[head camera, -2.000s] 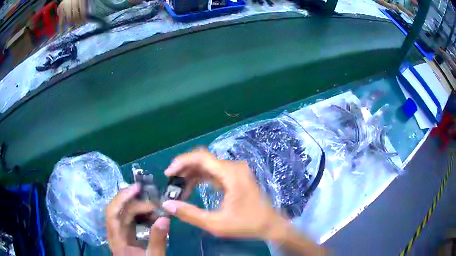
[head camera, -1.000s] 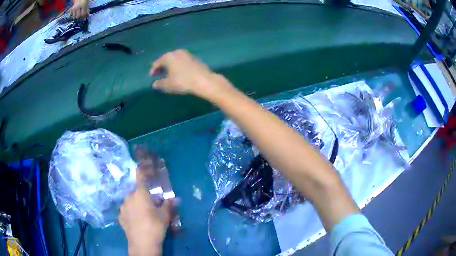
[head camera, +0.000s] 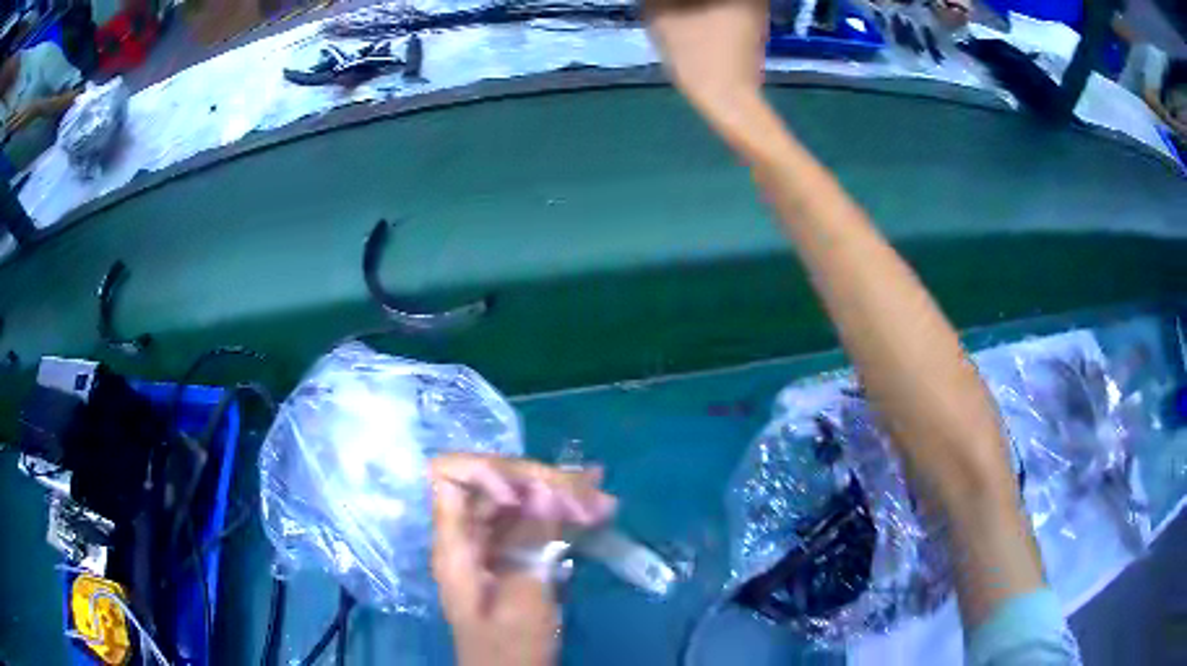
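Observation:
My left hand (head camera: 501, 553) is blurred beside the left clear bag, its fingers curled over shiny metal bands (head camera: 638, 566) on the near bench; whether it grips one is unclear. My right arm reaches across the green belt. My right hand (head camera: 709, 46) is at the top edge, partly cut off, its fingers out of the picture. A black curved part with a shiny end (head camera: 423, 310) lies on the belt, and another black curved part (head camera: 109, 306) lies farther left. The bag of black parts (head camera: 833, 546) lies open, partly behind my right forearm.
The left clear bag (head camera: 378, 468) bulges near the belt. A blue tray (head camera: 224, 507) at left holds black and yellow items. Black cables (head camera: 273, 625) lie beside it. A white sheet (head camera: 1080, 572) is at right. Across the belt are dark parts (head camera: 352, 60), another blue tray (head camera: 827, 47) and a person's arm (head camera: 46, 98).
The view has turned left. My right hand has left the parts at my left hand and reaches past the belt. A short black piece seen on the belt one second ago no longer shows.

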